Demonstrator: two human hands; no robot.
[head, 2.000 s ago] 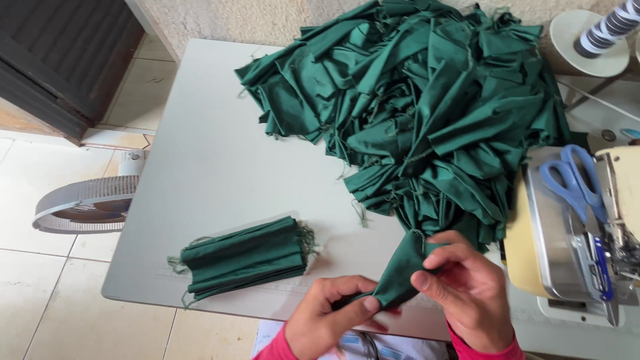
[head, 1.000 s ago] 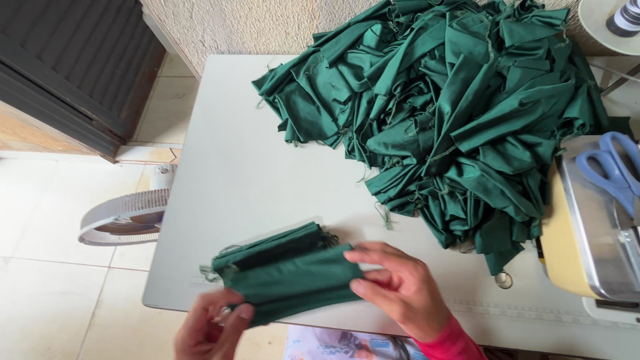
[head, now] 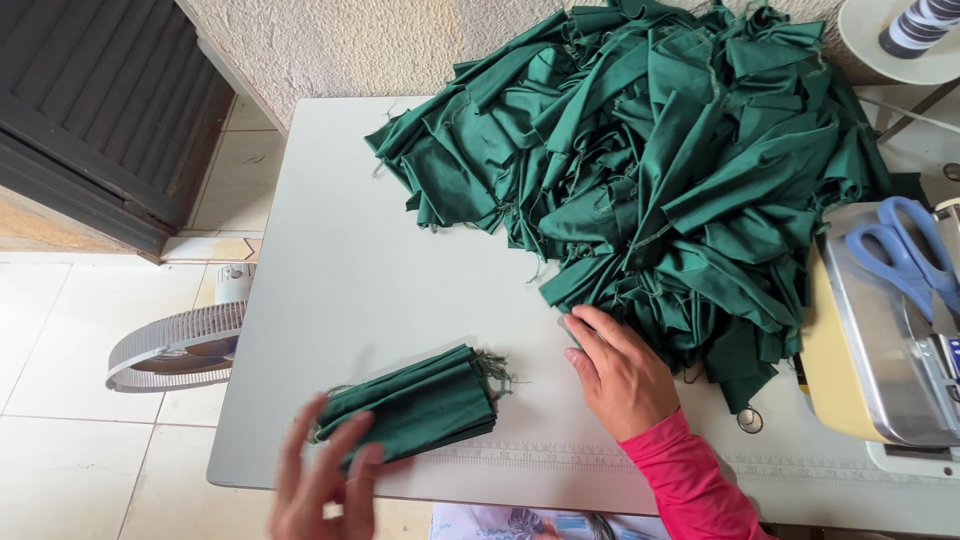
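Observation:
A neat stack of green fabric pieces with frayed thread at its ends lies near the front edge of the white table. My left hand, blurred, is over the stack's left end with its fingers apart. Further right, my right hand touches the lower left edge of a large heap of crumpled green fabric pieces. Its fingertips rest at a piece of cloth there; whether they pinch it cannot be told.
At the right, blue-handled scissors lie on a sewing machine. A thread cone stands at the top right. A printed ruler scale runs along the front of the white table. A fan is beyond the left edge.
The green piece held between both hands one second ago has left them, and the stack lies under my left hand. My right hand has moved over to the heap.

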